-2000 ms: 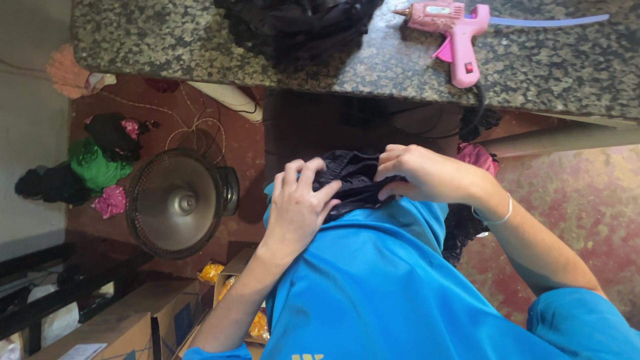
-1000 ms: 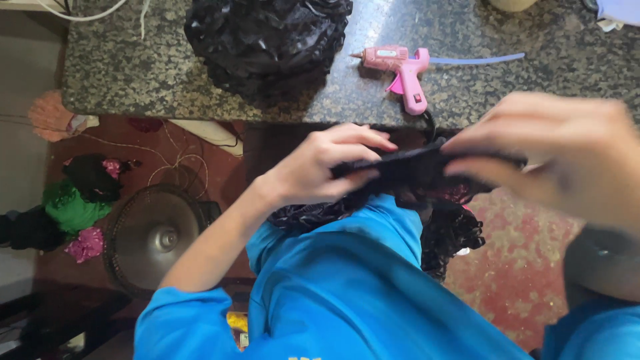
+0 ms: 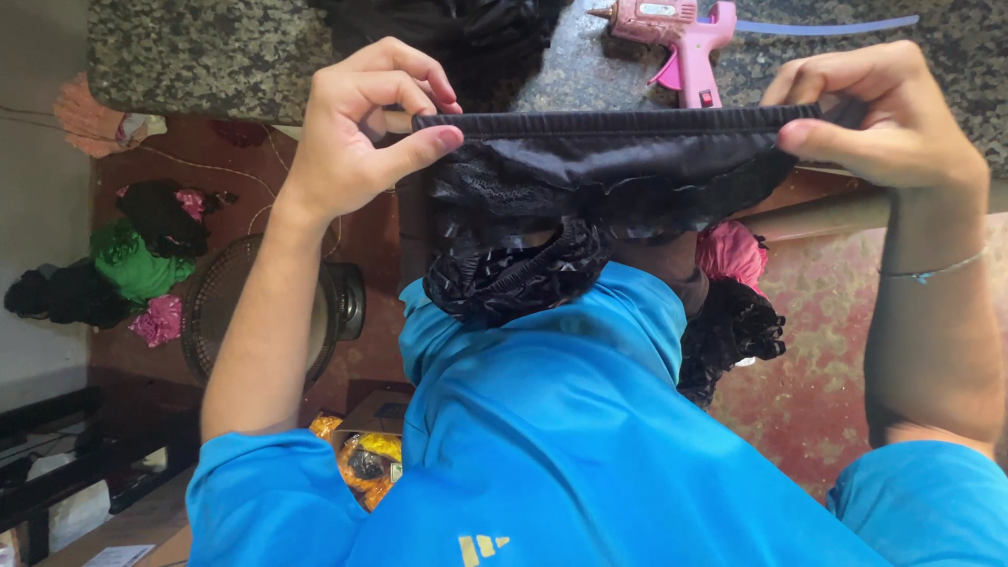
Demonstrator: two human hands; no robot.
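A black satin and lace garment [image 3: 630, 169] with an elastic waistband hangs stretched out in front of me, close to the stone counter's edge. My left hand [image 3: 378, 118] pinches one end of the waistband between thumb and fingers. At the other end, my right hand [image 3: 874, 118] grips the band the same way. Below it, a bunched black ruffled garment [image 3: 520, 272] lies on my lap. Just beyond the waistband, a pink hot glue gun [image 3: 685, 47] with a clear glue stick in its back rests on the counter.
Dark fabric [image 3: 449, 35] is piled on the granite counter [image 3: 205, 59]. A round fan [image 3: 323, 315] stands on the red floor at left, near green cloth [image 3: 138, 264] and pink cloth [image 3: 157, 319]. A box with orange and yellow packets [image 3: 366, 457] is lower left; black fabric [image 3: 728, 331] lies at right.
The black garment was bunched in both hands near my lap; now it is raised and its waistband is pulled out straight, with the hands wide apart.
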